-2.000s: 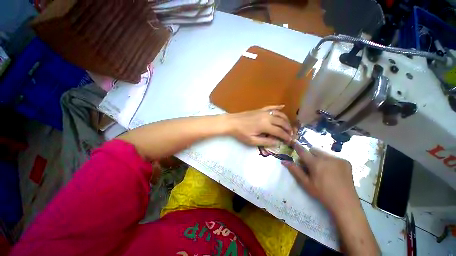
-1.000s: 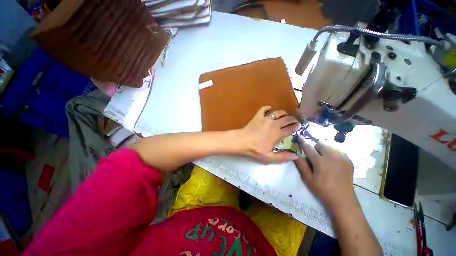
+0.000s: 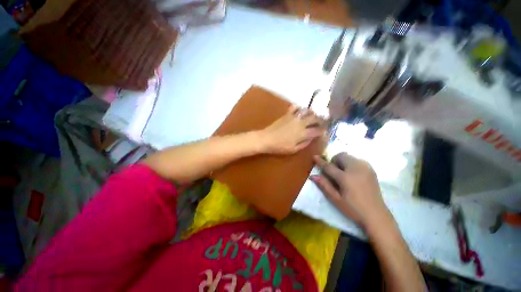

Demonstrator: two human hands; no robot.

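The tan-brown leather panel (image 3: 260, 177) lies turned at an angle on the table, one corner over its front edge near my body. My left hand (image 3: 291, 131) lies flat on the panel, fingers spread, close to the needle area. My right hand (image 3: 351, 185) is at the panel's right edge, with its index finger and thumb at the edge; whether it pinches the panel is unclear. The sewing machine (image 3: 423, 97) stands over the panel's far right corner. The needle and presser foot are blurred in bright glare. The white tab is not visible.
A tall brown panel stack (image 3: 108, 43) stands at the far left of the white table (image 3: 228, 51), beside pale linings (image 3: 200, 10). A black phone (image 3: 436, 168) and red-handled snips (image 3: 465, 239) lie at right. Blue crates and grey-green cloth (image 3: 51, 165) are at left.
The panel has rotated, with its body swung towards me and over the table's front edge. My left hand now lies farther onto it. The view has shifted and blurred.
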